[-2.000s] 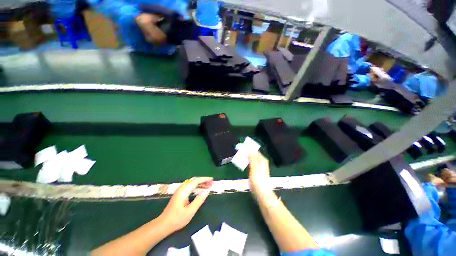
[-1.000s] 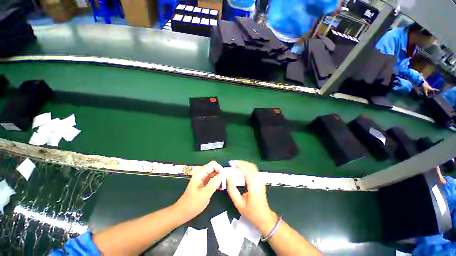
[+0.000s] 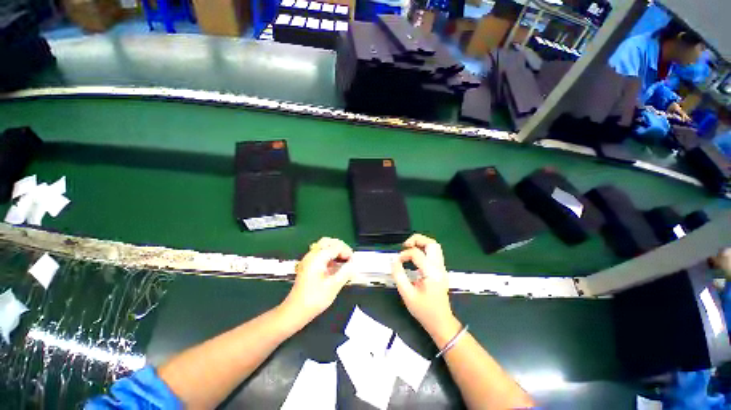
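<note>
My left hand [image 3: 322,272] and my right hand [image 3: 423,276] are raised over the near edge rail. A small pale label [image 3: 374,263] is stretched between my fingertips, hard to tell from the rail behind it. Just beyond it a black box [image 3: 378,200] lies on the green belt, its near end close to my fingers; no white end label shows on it. The black box to its left [image 3: 264,186] has a white end label. White backing papers [image 3: 373,372] lie on the bench below my hands.
The green conveyor belt [image 3: 176,180] carries more black boxes [image 3: 494,210] at right. White papers [image 3: 36,200] lie on the belt at left. Black sleeves [image 3: 393,68] are heaped on the far bench. A slanted post [image 3: 669,258] and a large black carton [image 3: 661,328] stand at right. A person works far right.
The boxes and the belt papers have moved left. My hands have spread apart with the pale label between them, and a further white paper lies on the bench pile.
</note>
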